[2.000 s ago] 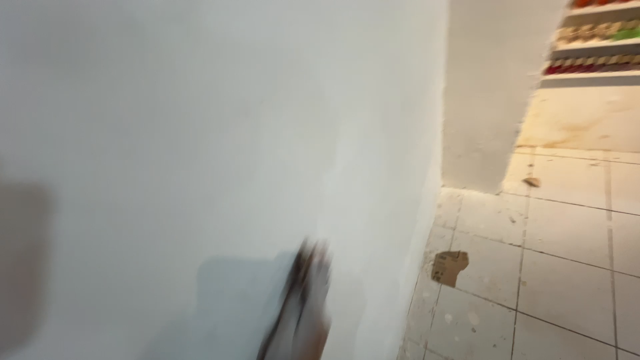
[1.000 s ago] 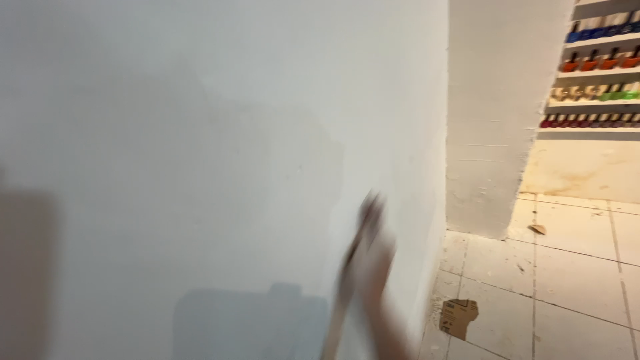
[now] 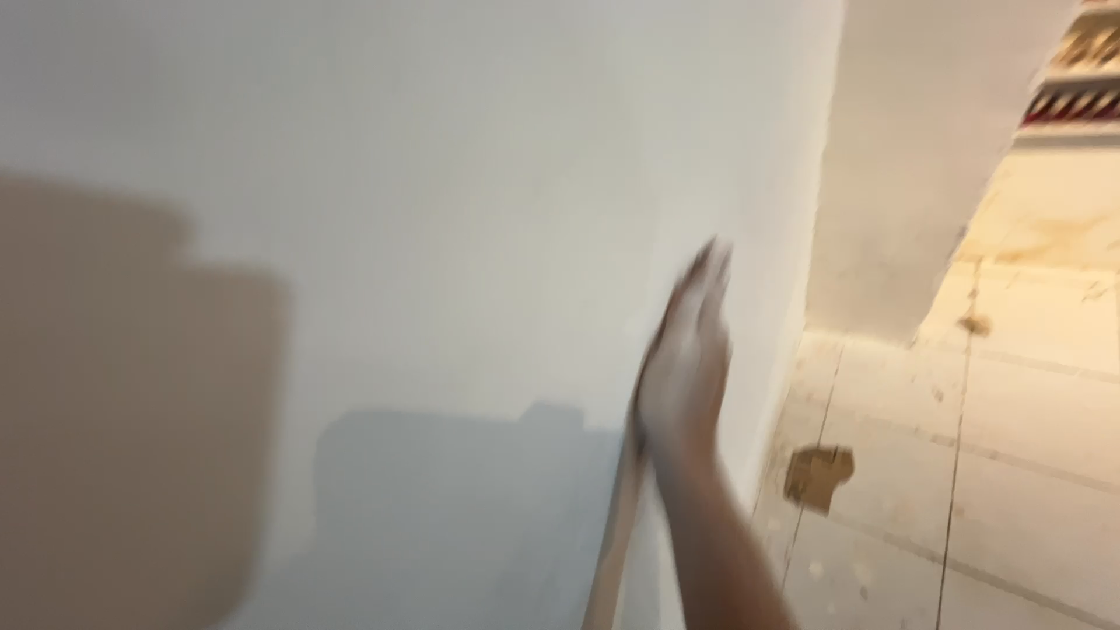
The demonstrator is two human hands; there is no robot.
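My right hand (image 3: pixel 687 376) lies flat along a smooth white wall (image 3: pixel 490 219), fingers outstretched and pointing up, close to the wall's right corner. The hand is blurred, and its palm side faces the wall, so whether anything is under it cannot be told. A tan, narrow band runs down the wall just left of the forearm; it may be a shadow or a strip of material. Soft-edged shadows, one brown and one blue-grey, fall on the wall to the left and below. My left hand is out of view.
A pale wall return (image 3: pixel 910 166) with a rough edge stands to the right. Beyond it are a shelf (image 3: pixel 1076 109) of small items and a marked light tiled floor (image 3: pixel 901 542). A torn cardboard piece (image 3: pixel 820 477) and a small fragment (image 3: pixel 975 325) lie on the tiles.
Compared with two seconds ago, my right hand is higher on the wall and farther right, nearer the corner. More of its forearm shows. The brown shadow at left has grown larger in view.
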